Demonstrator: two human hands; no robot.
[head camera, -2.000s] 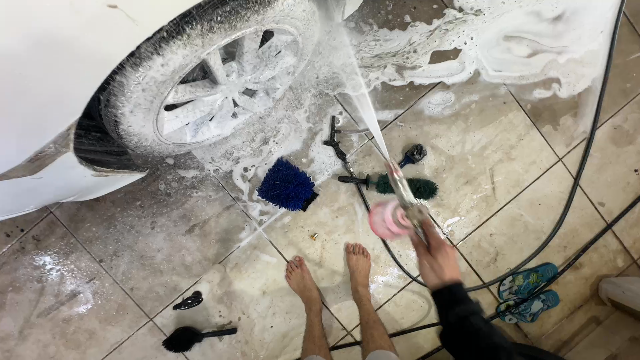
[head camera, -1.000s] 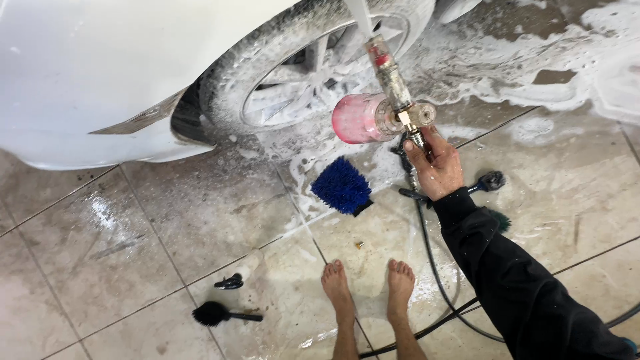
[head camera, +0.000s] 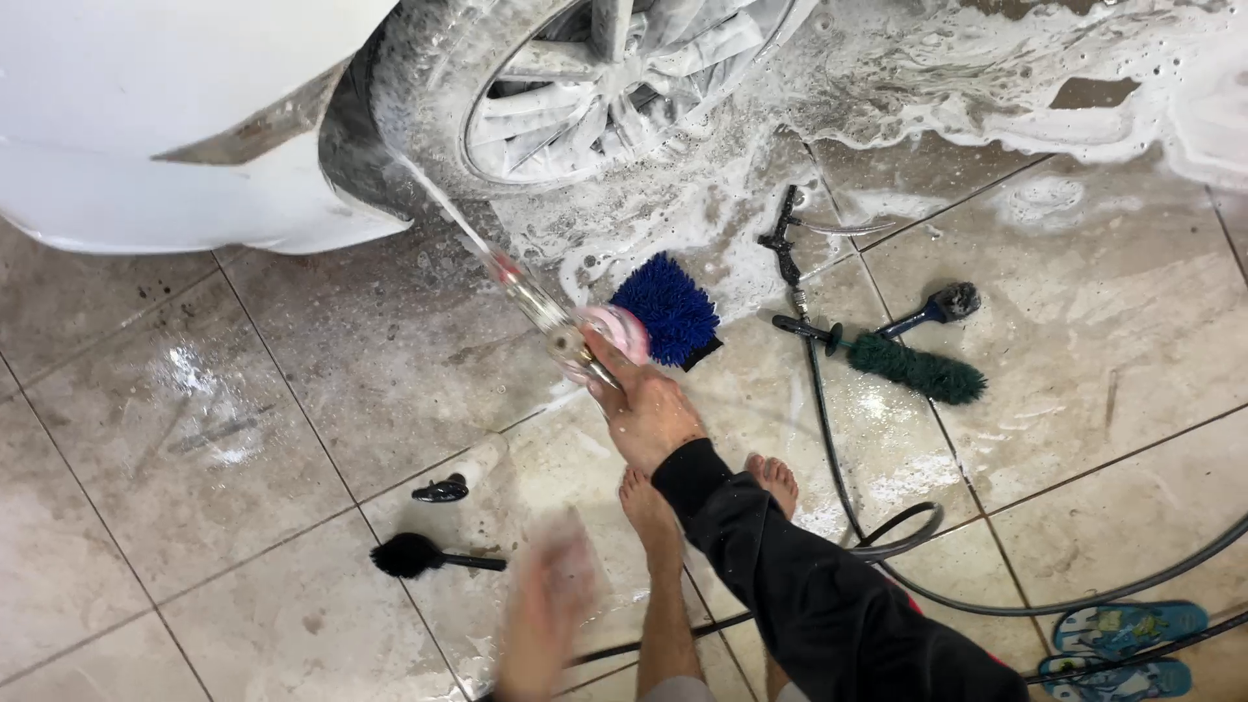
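Observation:
My right hand (head camera: 648, 405), in a black sleeve, grips a foam sprayer (head camera: 541, 317) by its rear metal end. Its bottle of pink liquid is partly behind the fingers, and a white jet leaves the nozzle toward the lower left edge of the tyre (head camera: 414, 93). Foam covers the tyre and the spoked wheel rim (head camera: 614, 78) of a white car (head camera: 175, 97). My left hand (head camera: 556, 585) is blurred by motion at the bottom centre, near my bare foot, with nothing visible in it; its finger position is unclear. A blue microfibre wash mitt (head camera: 666, 310) lies beyond the sprayer.
On the wet tiles lie a green wheel brush (head camera: 916, 369), a blue-handled brush (head camera: 926, 310), a black spray gun (head camera: 781, 239) on a hose (head camera: 824, 419), a black round brush (head camera: 409, 556) and a small black object (head camera: 442, 488). Flip-flops (head camera: 1131, 627) lie lower right, beside hoses.
The sprayer's jet has swung from the upper part of the wheel toward the tyre's lower left edge. My left hand has come into view at the bottom. The view has shifted.

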